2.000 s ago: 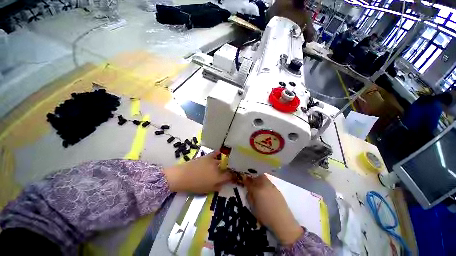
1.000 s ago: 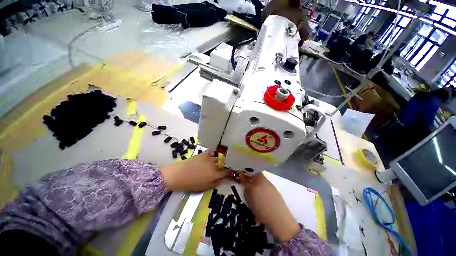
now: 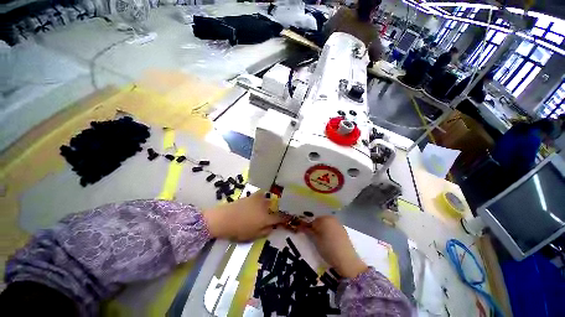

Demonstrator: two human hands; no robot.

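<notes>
The white sewing machine (image 3: 313, 142) has a round red logo and a red dial on its head. My left hand (image 3: 243, 217) lies at the left of the needle area, fingertips under the head. My right hand (image 3: 331, 241) reaches to the same spot from the right. The fingertips nearly meet; what they hold is hidden and too small to tell. Loose black strips (image 3: 291, 282) lie on the white board (image 3: 365, 247) in front of the needle. Sewn black tabs (image 3: 228, 186) lie left of the machine, some joined by a thin thread, with a larger heap (image 3: 104, 148) farther left.
A yellow tape roll (image 3: 454, 203), a blue cord (image 3: 463, 263) and a tilted grey screen (image 3: 526, 207) are at the right. A dark fabric bundle (image 3: 236, 28) lies at the back. A person (image 3: 356, 26) is behind the machine; a person in blue (image 3: 520, 145) is at the right.
The view has shifted slightly. My right hand has tilted and its sleeve shows more. Some loose strips in front of the needle lie differently. My left hand has hardly moved.
</notes>
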